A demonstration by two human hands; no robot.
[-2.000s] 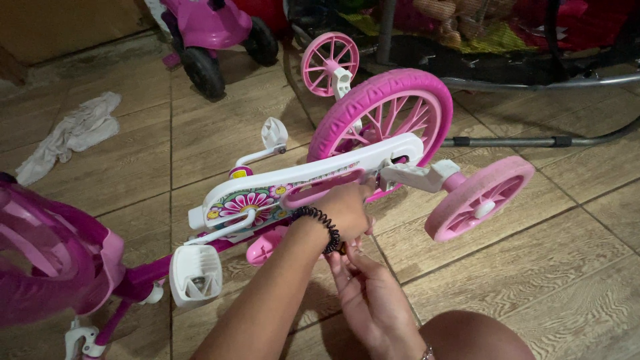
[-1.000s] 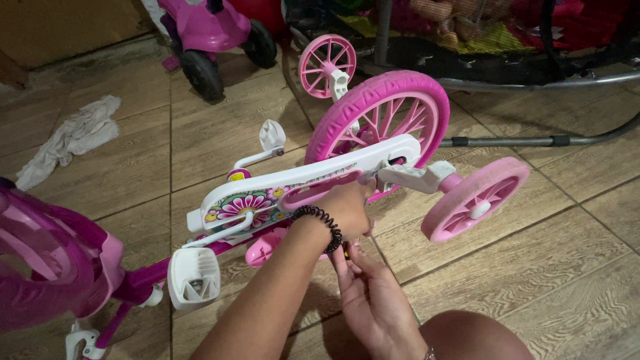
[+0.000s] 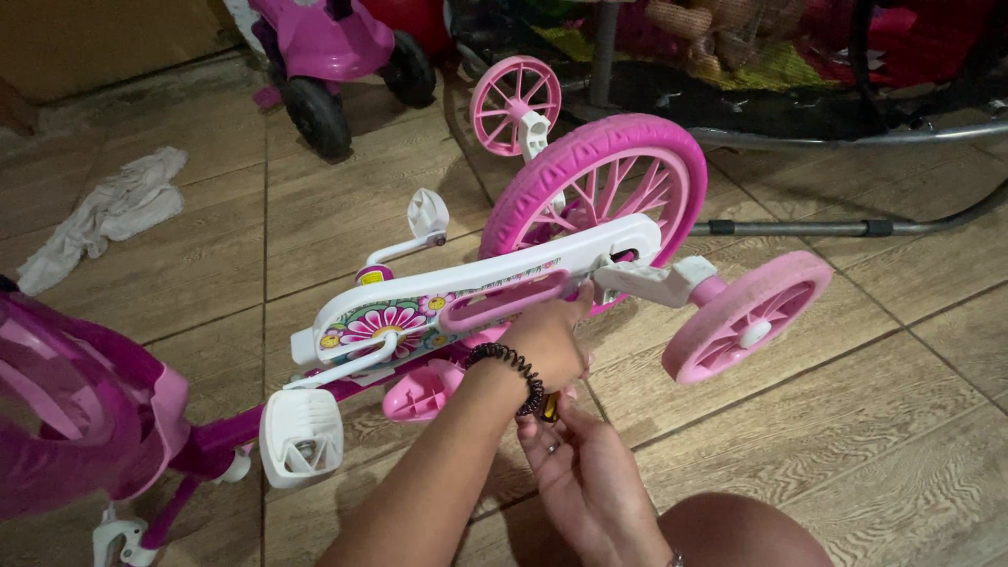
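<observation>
A pink and white child's bicycle lies upturned, its pink rear wheel [image 3: 583,181] raised, with a white chain guard [image 3: 472,276] bearing flower pictures. My left hand [image 3: 551,339], a black coil band at its wrist, reaches to the frame below the guard, beside the white bracket [image 3: 650,283] of the near training wheel [image 3: 748,319]; what its fingers touch is partly hidden. My right hand [image 3: 587,472] is just below, its fingers round a small black and yellow tool handle [image 3: 550,407], mostly hidden. The far training wheel [image 3: 516,105] stands behind the rear wheel.
A white pedal [image 3: 302,437] juts out at the near left, beside the magenta front part [image 3: 79,409]. On the tiled floor lies a white cloth [image 3: 118,209]. A pink ride-on toy [image 3: 327,47] stands behind, and a trampoline's metal leg [image 3: 795,228] runs along the right.
</observation>
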